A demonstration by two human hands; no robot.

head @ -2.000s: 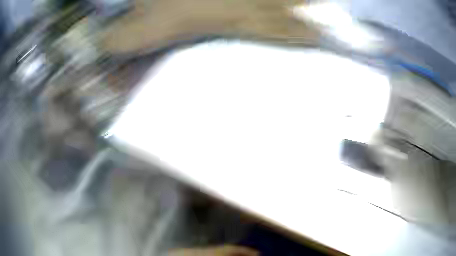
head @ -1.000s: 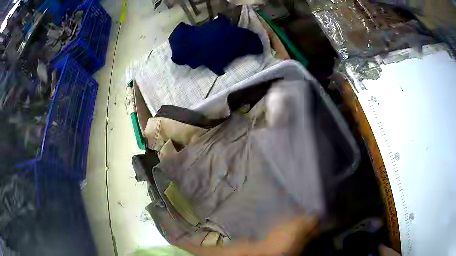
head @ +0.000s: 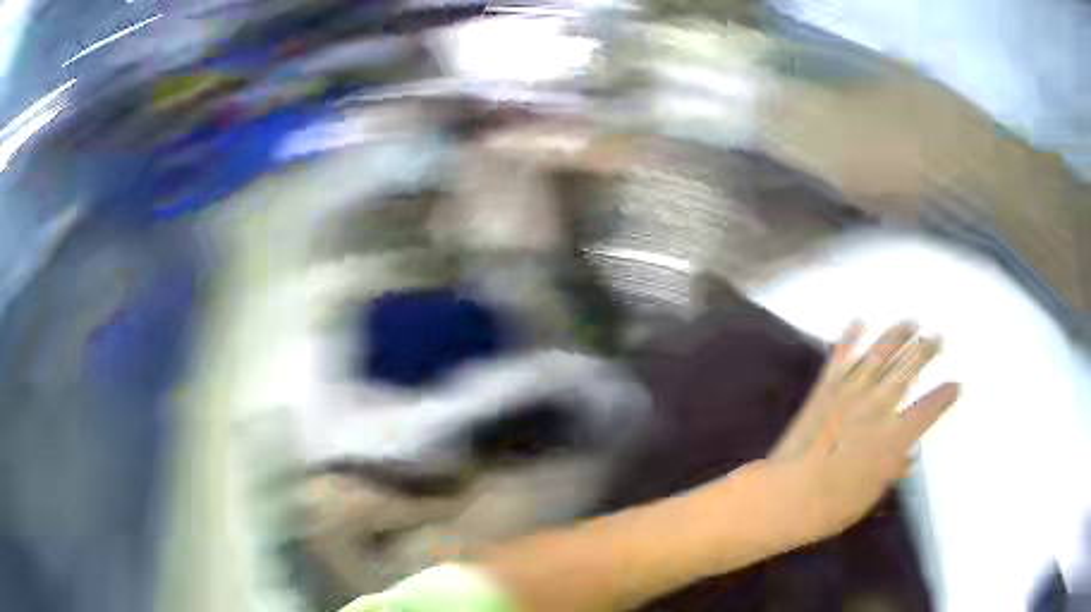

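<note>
The frame is heavily blurred. My left hand (head: 864, 433) is on the right, its fingers spread, at the near left edge of the white table (head: 999, 359). It grips nothing that I can see. A dark brown-maroon area, apparently cloth (head: 730, 389), lies beside and below the hand, along the table edge. Taupe and beige garments (head: 503, 508) lie heaped in the pale work bin at lower centre, partly behind my forearm. My right hand is not in view.
A dark blue cloth (head: 431, 337) lies beyond the bin. Blue crates (head: 239, 161) stand at the upper left beside a pale strip of floor (head: 197, 442). Brown cardboard (head: 879, 138) is behind the table. Other shapes are too blurred to tell.
The view has swung back toward the table. My left forearm has extended right from the bin, and the spread hand now shows at the table edge. The taupe garment lies lower in view.
</note>
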